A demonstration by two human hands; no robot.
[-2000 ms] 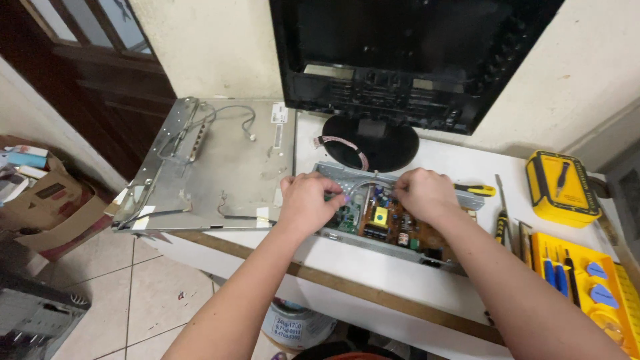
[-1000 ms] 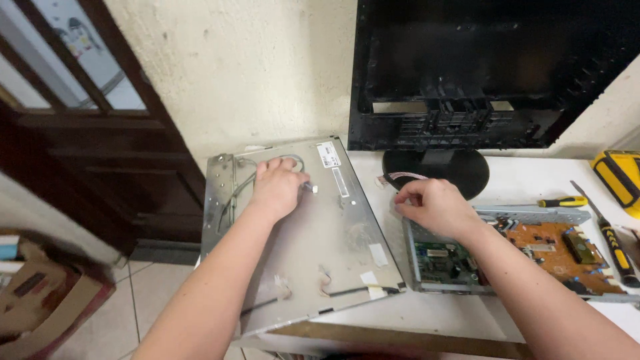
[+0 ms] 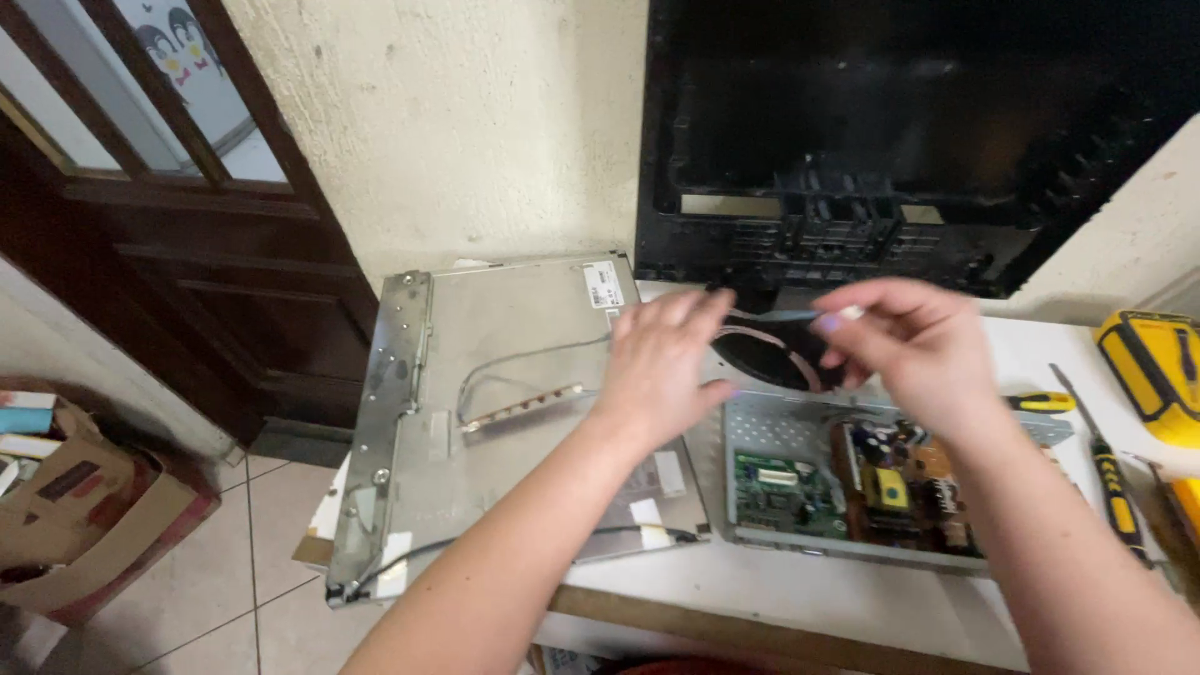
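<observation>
My right hand (image 3: 905,352) pinches the white plug end of a grey cable (image 3: 778,317) between thumb and fingers, above the round black stand base (image 3: 769,361). The cable runs left past my left hand (image 3: 661,361) to a narrow circuit strip (image 3: 520,408) on the metal-backed display panel (image 3: 506,319). My left hand is over the panel's right edge, blurred, fingers spread; whether it touches the cable is hidden. Below my right hand lies a metal chassis (image 3: 783,436) holding a green board (image 3: 783,497) and a brown power board (image 3: 923,469). A pinkish cable (image 3: 792,356) curves over the stand base.
The black monitor housing (image 3: 844,112) stands at the back against the wall. At the right lie a yellow-handled tool (image 3: 1041,403), a black-and-yellow screwdriver (image 3: 1116,487) and a yellow case (image 3: 1153,366). A cardboard box (image 3: 112,525) sits on the floor at the left, near the wooden door (image 3: 234,272).
My left hand has moved right from the middle of the panel to its right edge. The grey cable, bunched on the panel before, now stretches across to my right hand. The view has shifted.
</observation>
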